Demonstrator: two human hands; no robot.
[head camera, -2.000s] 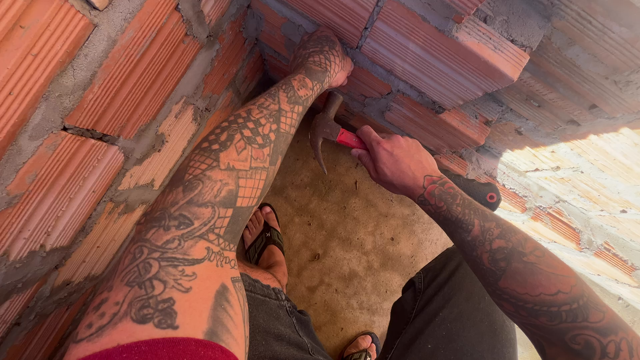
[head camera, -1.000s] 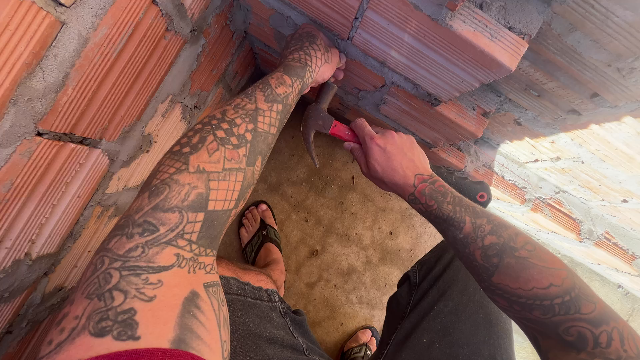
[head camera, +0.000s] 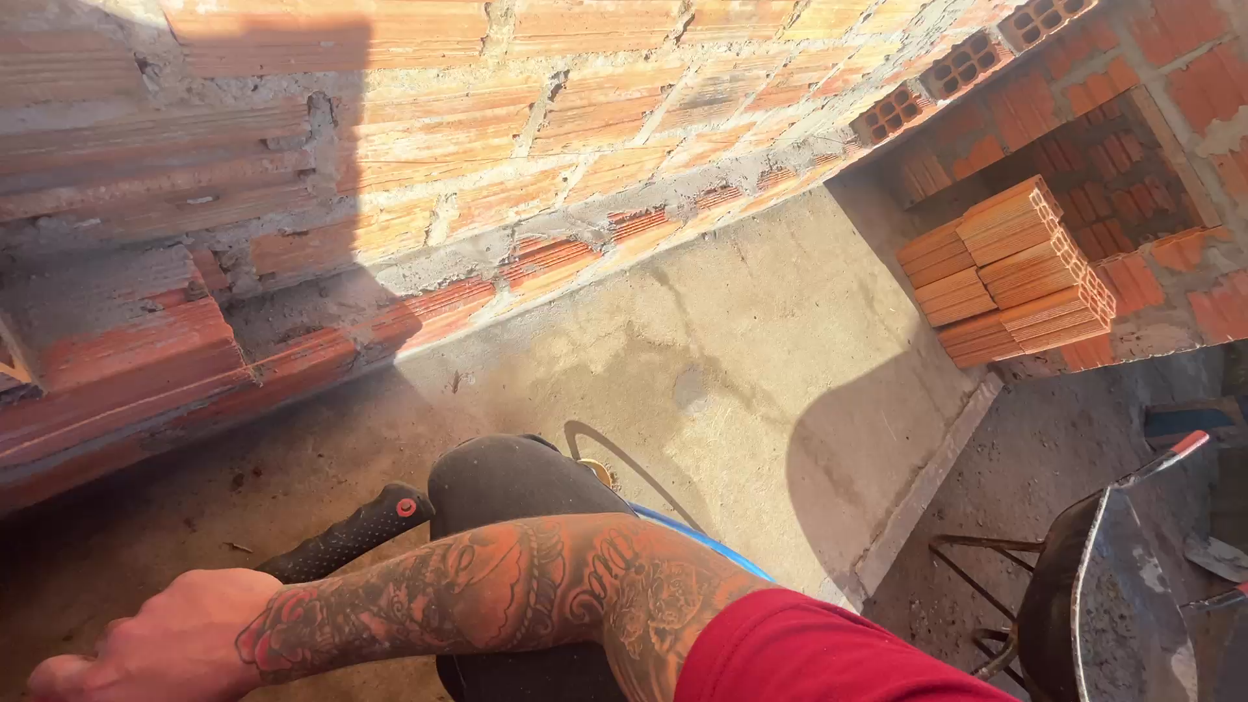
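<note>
My right hand (head camera: 161, 634) is at the lower left, its fingers closed around the hammer. The hammer's black, dotted rubber grip (head camera: 341, 534) sticks out behind the hand toward my dark-trousered knee. The hammer's head lies outside the view. My tattooed right forearm crosses the bottom of the picture to a red sleeve. My left hand is out of view.
A hollow-brick wall (head camera: 439, 127) with a brick ledge (head camera: 127, 361) runs along the left and top. Stacked hollow bricks (head camera: 1009, 278) stand at the right, above a wheelbarrow (head camera: 1102, 585). A blue hose (head camera: 702, 541) lies on the concrete floor (head camera: 682, 370) by my knee.
The view has swung far to the right, away from the wall corner. My left hand and the hammer's head, both in sight before, are now out of the picture.
</note>
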